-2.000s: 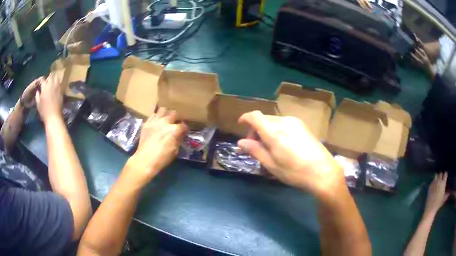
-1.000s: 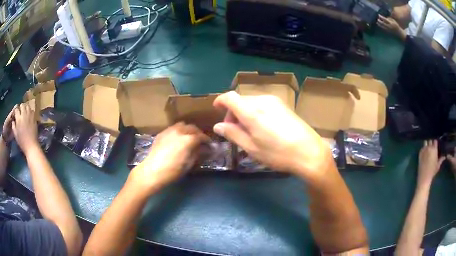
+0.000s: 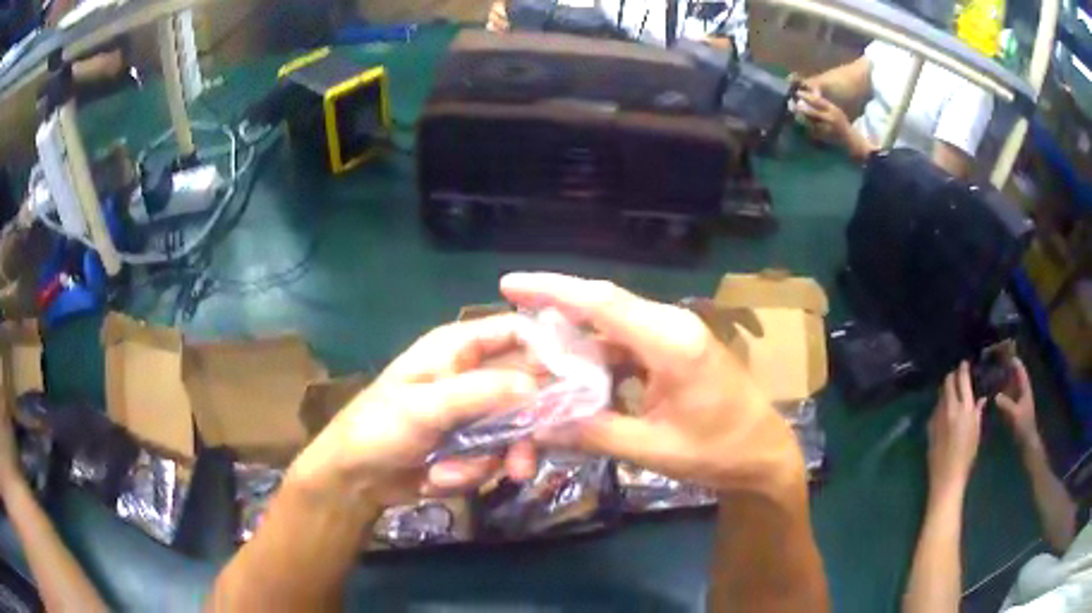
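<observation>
My left hand (image 3: 437,413) and my right hand (image 3: 653,383) are together in front of me, both bare, holding a shiny clear accessory bag (image 3: 563,381) between them above the row of boxes. Its contents cannot be told. Below and beside the hands, open packing boxes stand in a row with brown lids raised, such as the box lid at the left (image 3: 246,389) and the box lid at the right (image 3: 778,333). Shiny bags lie in the boxes, among them a bag with a dark coiled cable (image 3: 413,523). My hands hide the middle lids.
A large dark brown unit (image 3: 575,156) stands behind the boxes. A black-and-yellow box (image 3: 347,114) and a white power strip (image 3: 180,192) with cables are at back left. Black equipment (image 3: 928,258) is at right. Another person's hands (image 3: 982,401) hold a small dark device. A forearm (image 3: 42,527) is at left.
My hands have come together and up from the boxes, now with a clear bag between them. The view has turned right and shows more of the table's far side.
</observation>
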